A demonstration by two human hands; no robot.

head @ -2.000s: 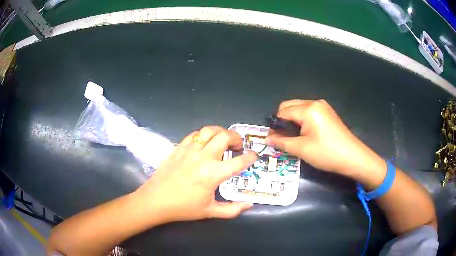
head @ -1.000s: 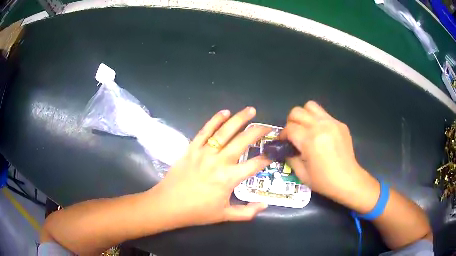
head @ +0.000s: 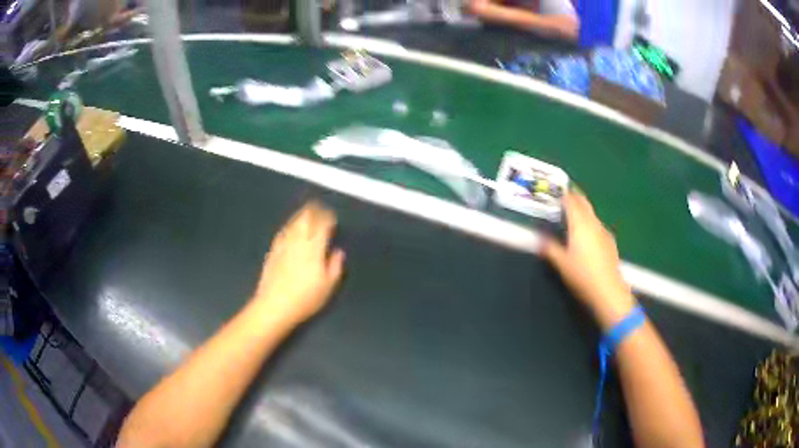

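A white socket housing (head: pixel 532 185) with blue and yellow parts inside lies open side up on the green conveyor belt. Its white cord leads left into a clear plastic bag (head: pixel 403 149). My right hand (head: pixel 589 254), with a blue wrist strap (head: pixel 624 329), is at the housing's right edge. Its fingers and thumb are apart and the fingertips touch or nearly touch the edge; blur hides which. My left hand (head: pixel 300 262) is blurred, empty, above the dark mat (head: pixel 438 324). No black tool shows in either hand.
The belt's pale edge (head: pixel 394 199) crosses between mat and belt. More bagged-cord units lie on the belt, one housing (head: pixel 359 72) at upper left, others at right. A metal post (head: pixel 173 79) stands at left. Brass strips (head: pixel 771 407) lie lower right. Another person's arm (head: pixel 526 16) shows beyond.
The view has shifted up towards the belt. The housing and bagged cord are off the mat; such a unit lies on the belt by my right hand. The tool is gone from view. My hands have moved apart.
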